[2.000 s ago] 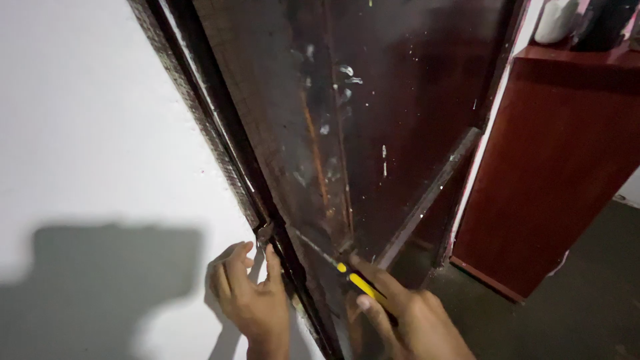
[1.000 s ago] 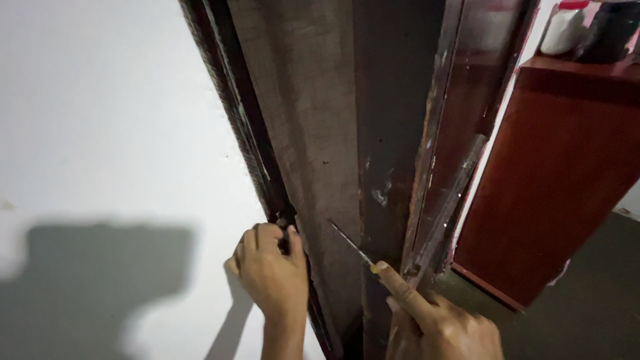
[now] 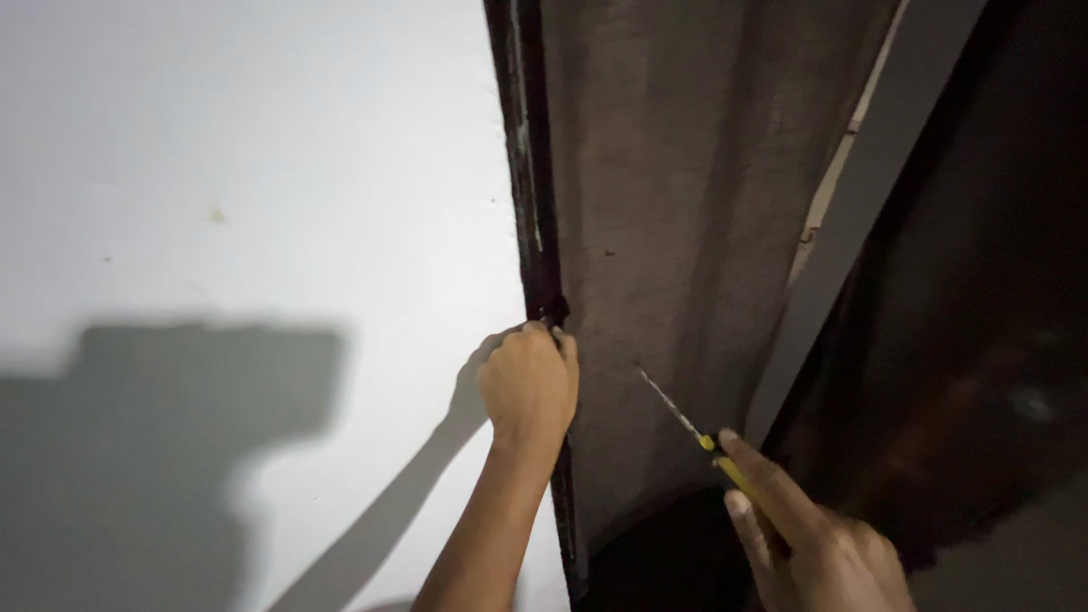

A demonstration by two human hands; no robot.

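My left hand is at the dark door frame, its fingers closed around a small dark part, perhaps a latch or handle, mostly hidden by the fingers. In my right hand is a screwdriver with a yellow and black handle and a thin metal shaft. Its tip points up and left, in front of a brownish curtain, and the view does not settle whether it touches the cloth. The dark door stands to the right, blurred and in shade.
A white wall fills the left side, with shadows on it. Between the curtain and the door runs a grey strip with a pale edge. The lower middle is very dark.
The door has swung away from the frame to the right, and the curtain behind it now shows widely. My left hand has closed at the frame. The red cabinet has left the view.
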